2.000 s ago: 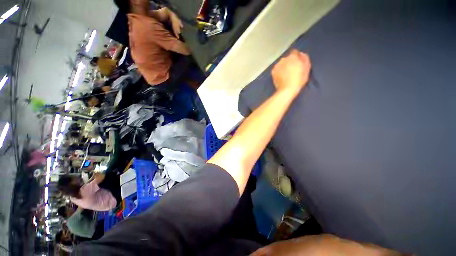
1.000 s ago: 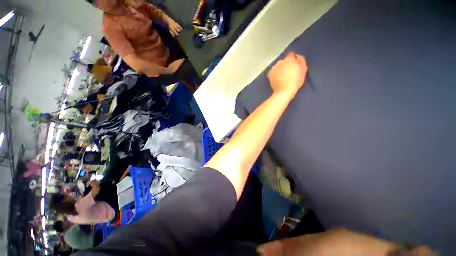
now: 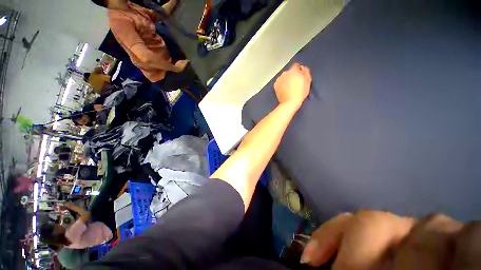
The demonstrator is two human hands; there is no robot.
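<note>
A large flat charcoal-grey cloth [image 3: 385, 121] covers most of the right side. A pale cream table strip [image 3: 263, 58] shows beside it. My left hand [image 3: 292, 84] reaches in on a bare forearm from a dark sleeve. Its fingers are curled on the cloth near the strip, with a small crease beside them; whether cloth is pinched in them is hidden. My right hand [image 3: 358, 240] is blurred at the bottom edge, at the cloth's near side, fingers partly bent. I cannot tell whether it holds anything.
A blue basket [image 3: 214, 157] stands under the strip's corner. Another blue basket [image 3: 141, 203] and a pile of white-grey pieces [image 3: 176, 158] lie left. A person in an orange-brown top [image 3: 140, 39] stands at upper left, by a dark-topped table [image 3: 187, 21].
My right hand has come further into view and moved up from the bottom edge. My left hand shows slightly lower and further left, as does the table strip. The person at upper left has shifted position.
</note>
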